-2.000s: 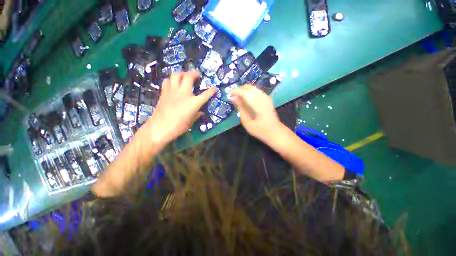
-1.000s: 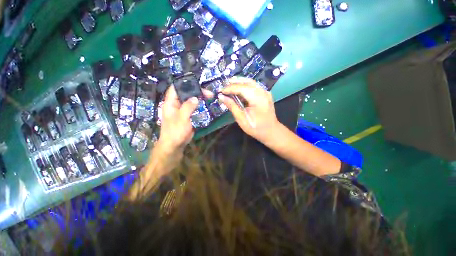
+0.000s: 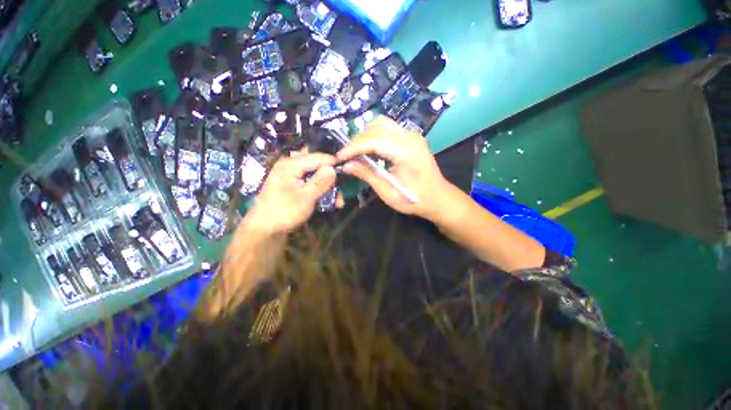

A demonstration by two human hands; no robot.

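Note:
My left hand (image 3: pixel 290 190) holds a black phone half-assembly (image 3: pixel 327 197), mostly hidden by the fingers, at the near edge of the bench. My right hand (image 3: pixel 394 164) holds a thin light stick, likely tweezers (image 3: pixel 399 186), like a pen. The fingertips of both hands meet at the phone. What the tip touches is hidden. A heap of opened black phones with silvery-blue inner faces (image 3: pixel 261 58) lies just beyond my hands.
A clear blister tray (image 3: pixel 110 213) with two rows of phones is at the left. A blue tray (image 3: pixel 383 32) is at the top. A single phone (image 3: pixel 513 11) lies right of it. A brown carton (image 3: pixel 653 148) and a blue stool (image 3: pixel 525 220) stand at the right.
Two seconds ago both hands were over the heap. My left hand then picked up a phone and drew it nearer; my right hand has closed in on it with the stick. The view has shifted slightly.

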